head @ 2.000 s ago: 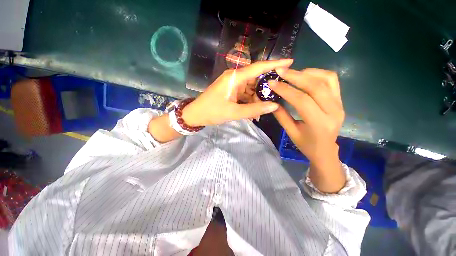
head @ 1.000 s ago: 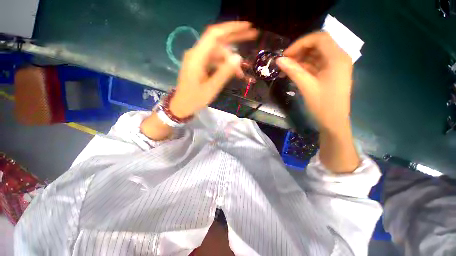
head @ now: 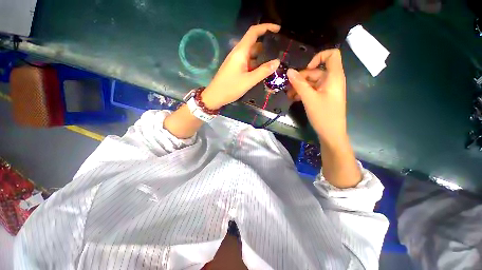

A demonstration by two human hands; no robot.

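A round watch head (head: 277,78) with a dark face and shiny rim lies on the black fixture plate (head: 258,100). A red laser line (head: 286,51) crosses the plate above and below it. My left hand (head: 236,75) is at its left side, thumb tip on or close to the rim, fingers curled above. My right hand (head: 323,95) is at its right side, with thumb and finger at the rim. Both hands appear to hold the watch head between them. Whether a small part is also in the right fingers cannot be told.
A pale green ring (head: 198,51) lies left of the plate. A white paper slip (head: 368,50) lies to the right. Small shiny parts (head: 476,125) are at the far right edge. Blue bins (head: 311,159) sit below the bench edge. A grey sleeve (head: 441,224) is at lower right.
The watch head has gone from between my raised hands down onto the plate. My left hand has closed in on it from the left. The head view has shifted slightly.
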